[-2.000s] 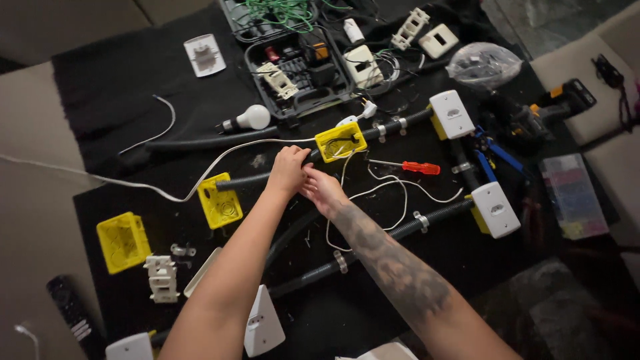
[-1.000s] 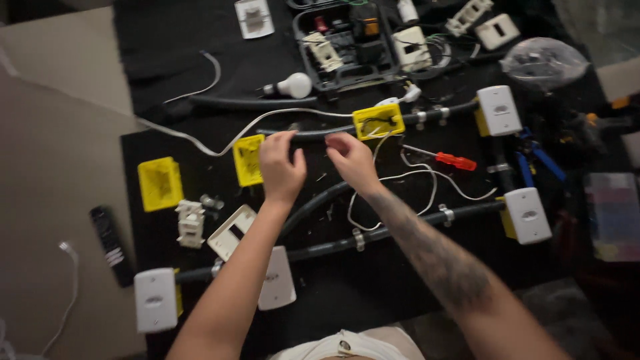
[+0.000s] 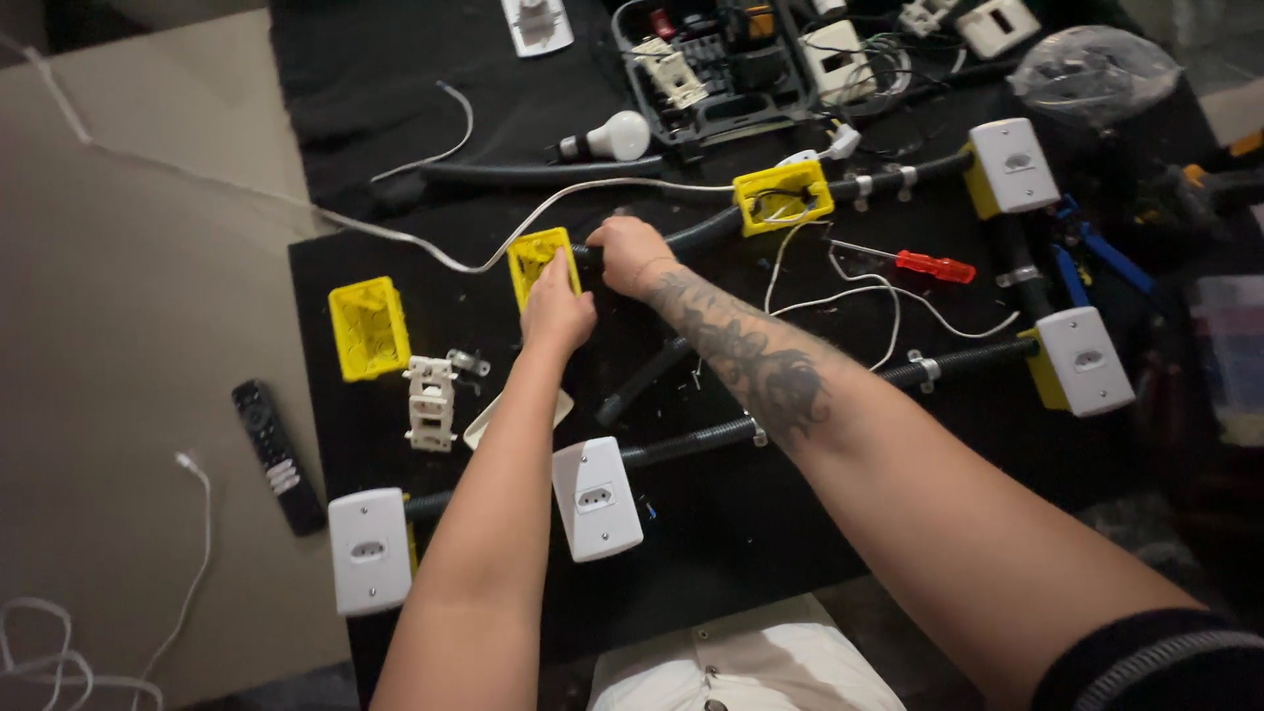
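Note:
My left hand (image 3: 559, 308) grips a yellow plastic electrical box (image 3: 539, 247) by its lower right part, fingers partly inside it. Just right of that box, my right hand (image 3: 634, 255) is closed around a black corrugated conduit (image 3: 703, 230), whose left end meets or nearly meets the box wall. The conduit runs right to a second yellow box (image 3: 783, 197) with dark and white wires inside. A white cable (image 3: 553, 202) passes above both hands into that second box. A third yellow box (image 3: 369, 329) lies at the left.
White outlet plates (image 3: 597, 499) sit on boxes joined by clamped conduit. Around them lie a red-handled screwdriver (image 3: 933, 267), a light bulb (image 3: 620, 136), a white socket frame (image 3: 431, 403), blue-handled pliers (image 3: 1111, 257), a remote control (image 3: 278, 456) and an open tool case (image 3: 731, 123).
My left hand has come onto the yellow box, and my right hand has moved left along the conduit and closed on it. A second ago both hands were apart at the conduit.

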